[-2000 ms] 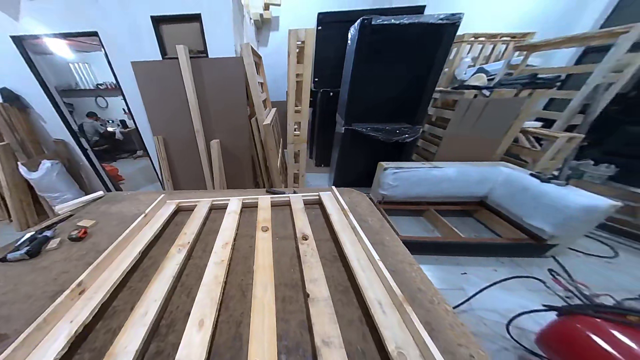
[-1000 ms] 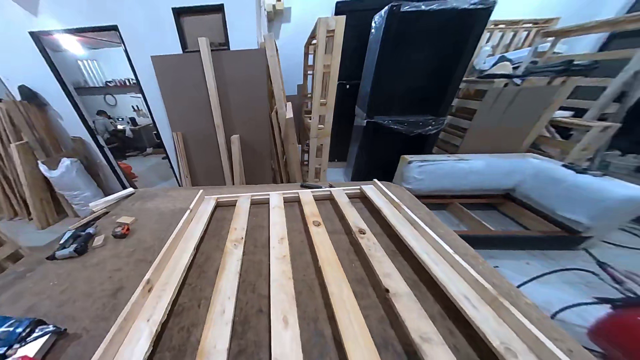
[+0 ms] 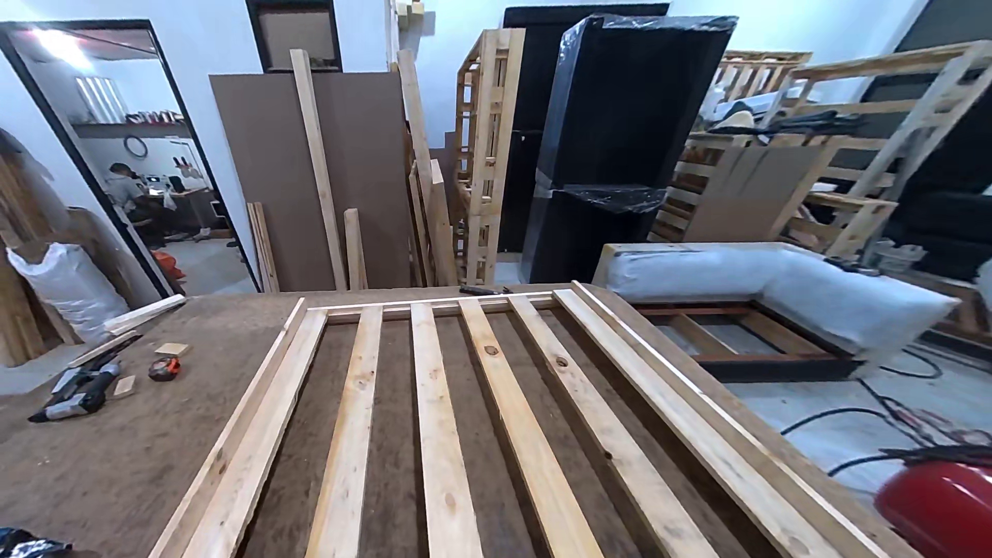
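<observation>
Neither my left hand nor my right hand shows in the head view. A slatted wooden frame [image 3: 446, 418] lies flat on a large brown worktable [image 3: 93, 480], its near end cut off by the bottom edge of the view. Several pale pine slats run lengthwise between its two side rails. Left of the frame, a cordless power tool [image 3: 81, 394] lies on the table, with an orange and black tape measure [image 3: 163, 369] and small wood blocks [image 3: 172, 349] beside it. A dark hand tool [image 3: 482, 291] rests behind the frame's far rail.
Behind the table, boards and a tall wooden frame [image 3: 488, 155] lean by the wall near black wrapped units [image 3: 620, 108]. At right stand a padded sofa frame [image 3: 697, 271], black hoses and a red tank [image 3: 942, 500]. A person [image 3: 124, 186] sits beyond the doorway at left.
The view has swung left, so the scene has shifted rightward in it. Nothing on the table has plainly moved.
</observation>
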